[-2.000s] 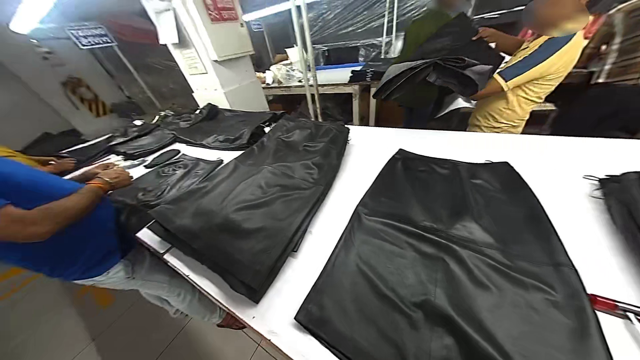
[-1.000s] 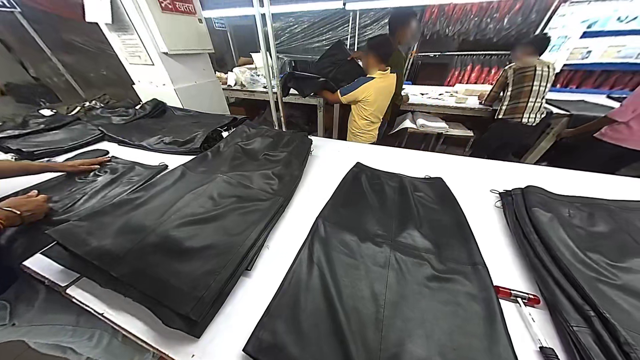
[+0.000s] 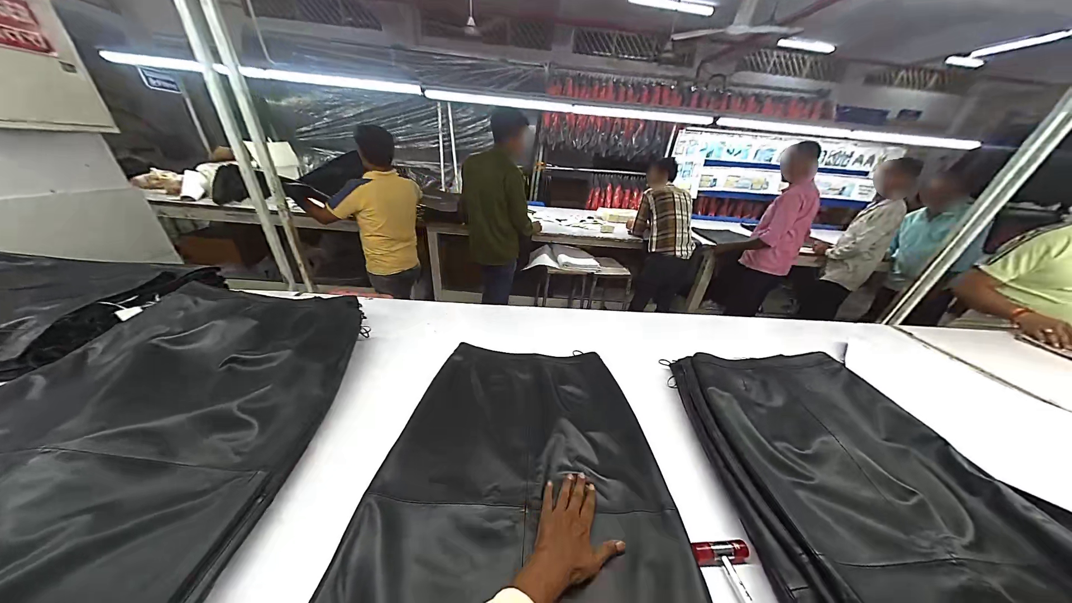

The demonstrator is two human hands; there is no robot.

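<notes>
My left hand (image 3: 571,536) lies palm down on a black leather skirt (image 3: 469,536) in the middle of the white table, thumb spread to the right, with nothing gripped. Under and ahead of its fingers the leather shows shiny creases near the cross seam. The skirt lies flat, waistband away from me, a small loop at its top edge. Just right of the skirt is a red-handled tool (image 3: 720,552) beside a thin white pen-like item (image 3: 737,582). My right hand is out of view.
Stacked black skirts lie on the right (image 3: 846,469) and left (image 3: 167,394) of the white table (image 3: 402,352). Metal posts (image 3: 243,151) rise at its far edge. Several people stand at benches beyond; a person's hand (image 3: 1047,329) rests at far right.
My left hand has come into view onto the middle skirt. The view has swung right, and the co-worker's hands at the left table are out of frame.
</notes>
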